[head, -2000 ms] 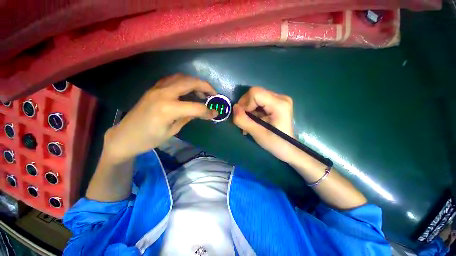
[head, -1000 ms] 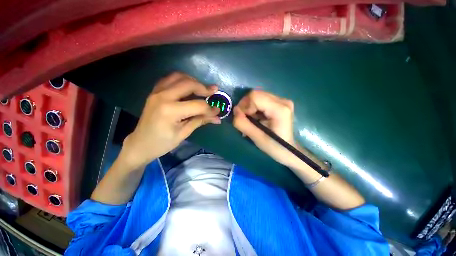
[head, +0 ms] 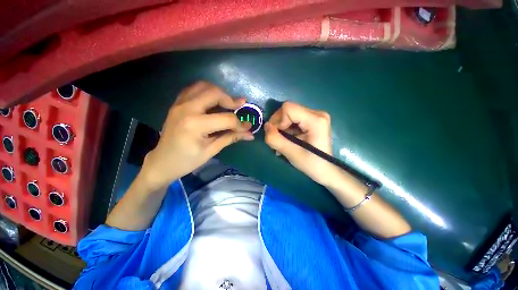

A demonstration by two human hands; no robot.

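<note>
A round smartwatch head (head: pixel 249 118) with a silver rim and a black face lit with green marks is held over the dark green mat. My left hand (head: pixel 196 127) grips it at its left side between thumb and fingers. My right hand (head: pixel 298 133) is close to the watch's right edge, fingers curled around a slim black tool (head: pixel 332 160). The tool's rear end reaches back over my right wrist. Its tip is hidden by my fingers, so I cannot tell whether it touches the watch.
A red foam tray (head: pixel 91 153) with round watches in square pockets is at the left. Large red foam trays (head: pixel 227 28) cross the top, one with clear wrapping and tan bands. The green mat (head: pixel 409 113) has bright reflections. A black object with white marks (head: pixel 495 249) is at the lower right.
My left hand's fingers have shifted slightly around the watch, which sits a little higher than two seconds ago. The rear end of the black tool has swung down and back up slightly.
</note>
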